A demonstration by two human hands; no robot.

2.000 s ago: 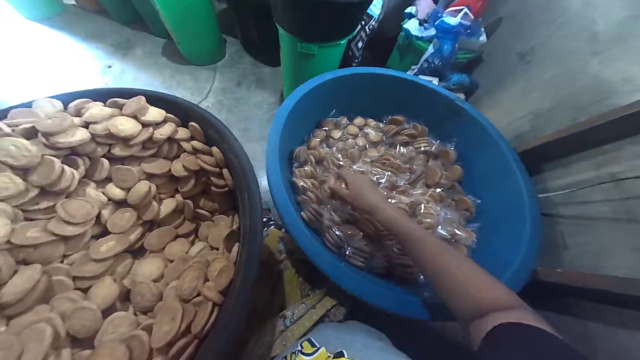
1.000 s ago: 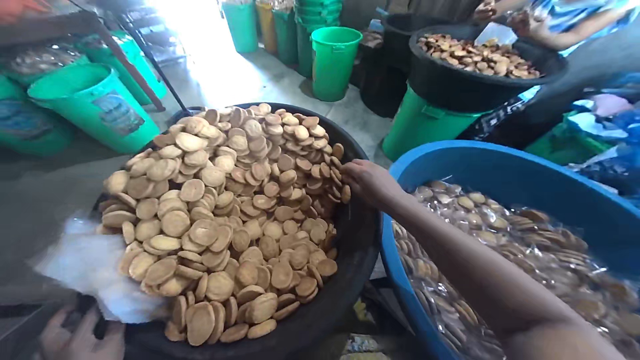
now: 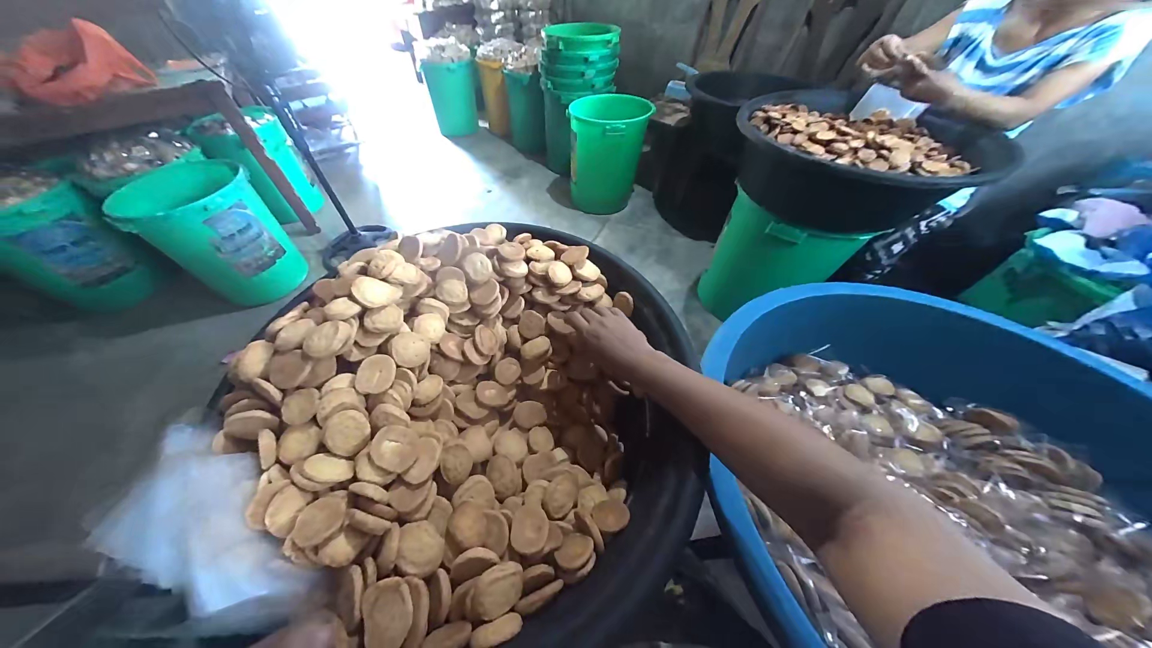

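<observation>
A heap of round flat biscuits [image 3: 405, 405] fills a black tub [image 3: 670, 504] in front of me. My right hand [image 3: 607, 342] rests on biscuits at the tub's right side, fingers bent down among them; whether it grips any is hidden. Low at the left, my left hand [image 3: 301, 630] shows only in part, blurred at the frame's bottom edge, near clear plastic bags [image 3: 193, 531] that lie over the tub's left side. To the right, a blue basin [image 3: 900, 310] holds clear bags packed with biscuits [image 3: 990, 468], beneath my right forearm.
A person's hands [image 3: 913, 72] are over another black tub of biscuits [image 3: 859, 139], which stands on a green bucket [image 3: 774, 261]. More green buckets [image 3: 211, 229] stand at the left, beside a wooden table [image 3: 135, 103]. An upright green bucket [image 3: 610, 153] is behind the near tub.
My right hand has moved from the bagged biscuits in the blue basin to the loose ones in the black tub. The view has swung left and up.
</observation>
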